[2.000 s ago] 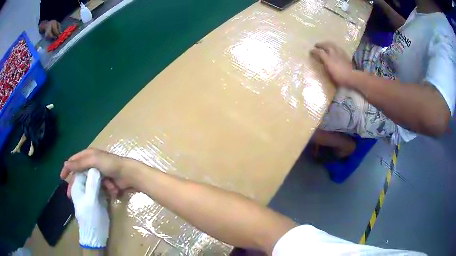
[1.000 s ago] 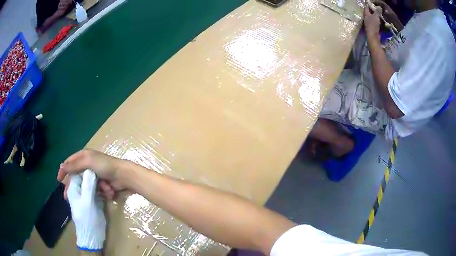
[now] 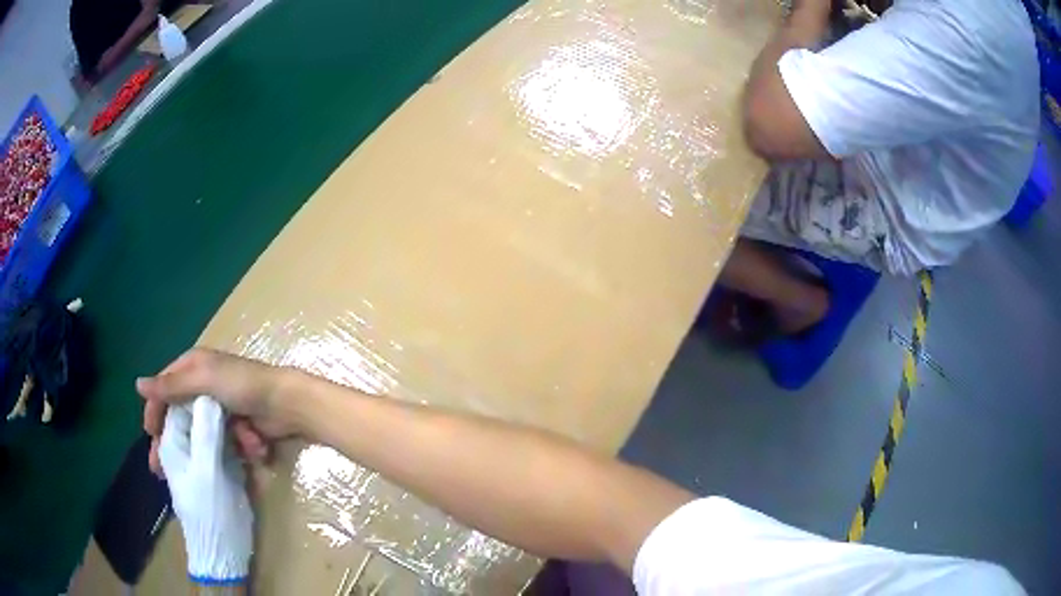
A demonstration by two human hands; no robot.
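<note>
My left hand (image 3: 209, 495), in a white knitted glove with a blue cuff, and my bare right hand (image 3: 215, 394) are clasped together over the near left part of the table (image 3: 489, 268). No work piece shows in them; the inside of the clasp is hidden. A flat black rectangle, seemingly a phone (image 3: 130, 518), lies beside the glove. Thin pale sticks (image 3: 355, 573) lie at the bottom edge. A black piece with tan prongs (image 3: 41, 349) lies on the green belt at the left.
The green belt (image 3: 209, 221) curves past the table. It carries a blue tray (image 3: 58, 221) of small red and white parts. Red parts (image 3: 120, 101) and a white bottle (image 3: 171, 41) stand beyond. A person (image 3: 919, 128) sits at the right on a blue stool (image 3: 820, 320).
The view has shifted slightly. The seated person's arm has drawn back from over the table, and the person now leans towards its far end. My hands stay clasped.
</note>
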